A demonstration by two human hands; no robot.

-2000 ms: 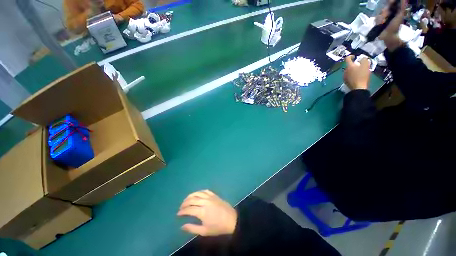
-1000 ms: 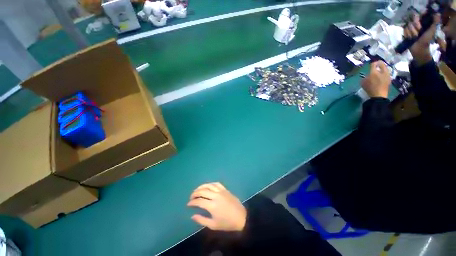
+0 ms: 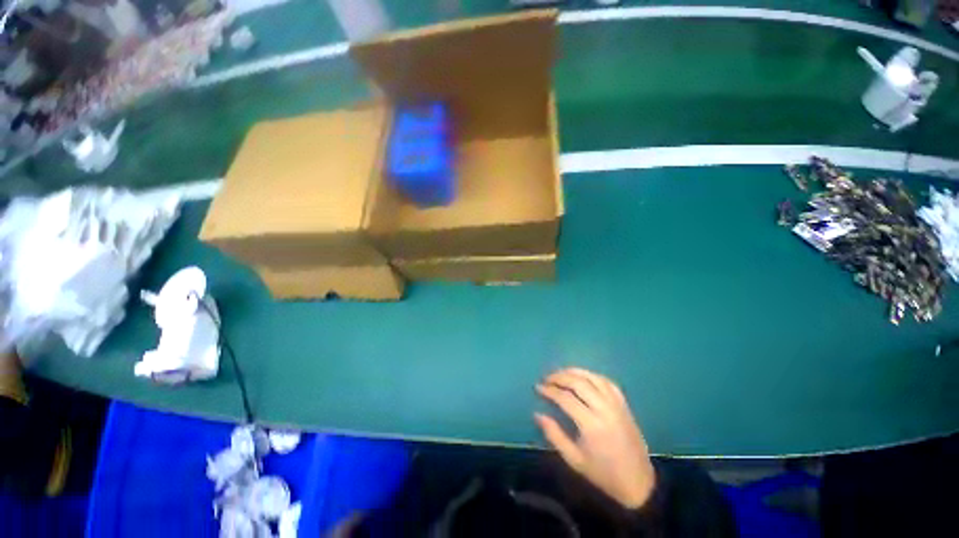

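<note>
My right hand (image 3: pixel 602 433) is over the green bench (image 3: pixel 673 347) near its front edge, palm down, fingers bent and a little apart, with nothing seen in it. My left hand cannot be made out; only a dark blur shows at the bottom edge. An open brown carton (image 3: pixel 473 240) with its flap up stands ahead and holds blue battery packs (image 3: pixel 423 158), which are blurred. A white camera-like unit (image 3: pixel 187 331) stands on the bench at left, its black cable hanging over the front edge.
A closed carton (image 3: pixel 300 184) adjoins the open one. White crumpled bags (image 3: pixel 79 263) lie far left. A blue bin (image 3: pixel 147 473) with white round parts (image 3: pixel 252 489) is below the edge. Metal parts (image 3: pixel 883 236) lie right. White units (image 3: pixel 899 89) are on the belt.
The view has swung left: the cartons now stand near the middle, and the white unit, bags and blue bin have come into view. The neighbour at right has left the view. My right hand stays open.
</note>
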